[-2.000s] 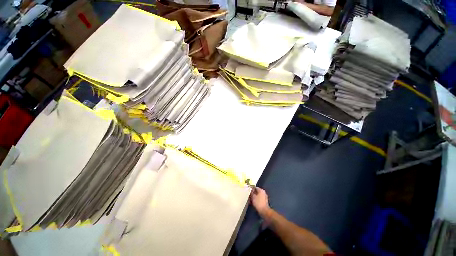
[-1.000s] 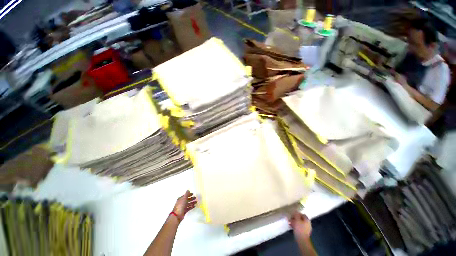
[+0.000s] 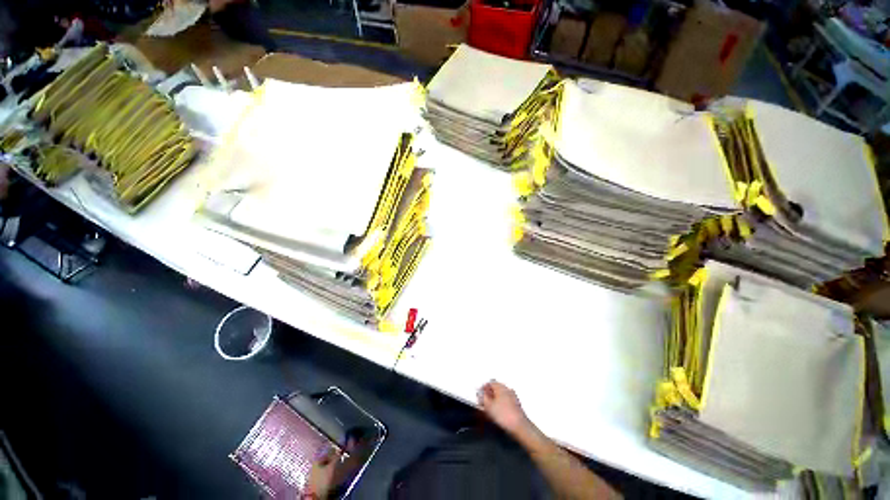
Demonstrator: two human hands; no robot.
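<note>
My right hand (image 3: 500, 402) is at the table's front edge, fingers curled, with nothing visible in it. My left hand (image 3: 324, 474) is low at the bottom, small and blurred, over a pinkish stool seat; its grip cannot be made out. A tall stack of grey-beige panels (image 3: 312, 146) with yellow edges stands left of centre on the white table (image 3: 546, 332). A small red-labelled item with a thin dark tip (image 3: 411, 322), possibly the glue bottle, lies by the stack's front corner. Another panel stack (image 3: 781, 371) stands at the right, near the front edge.
More panel stacks (image 3: 634, 142) stand along the far side. Yellow-edged pieces (image 3: 117, 127) lie at the far left. White nozzles (image 3: 222, 78) rise near brown cardboard (image 3: 322, 70). A white-rimmed bin (image 3: 244, 333) and the stool (image 3: 288, 444) are on the floor before the table.
The view has swung left along the table. Both hands have left the right-hand panel stack; my left hand is now low over the stool, my right hand at the table edge.
</note>
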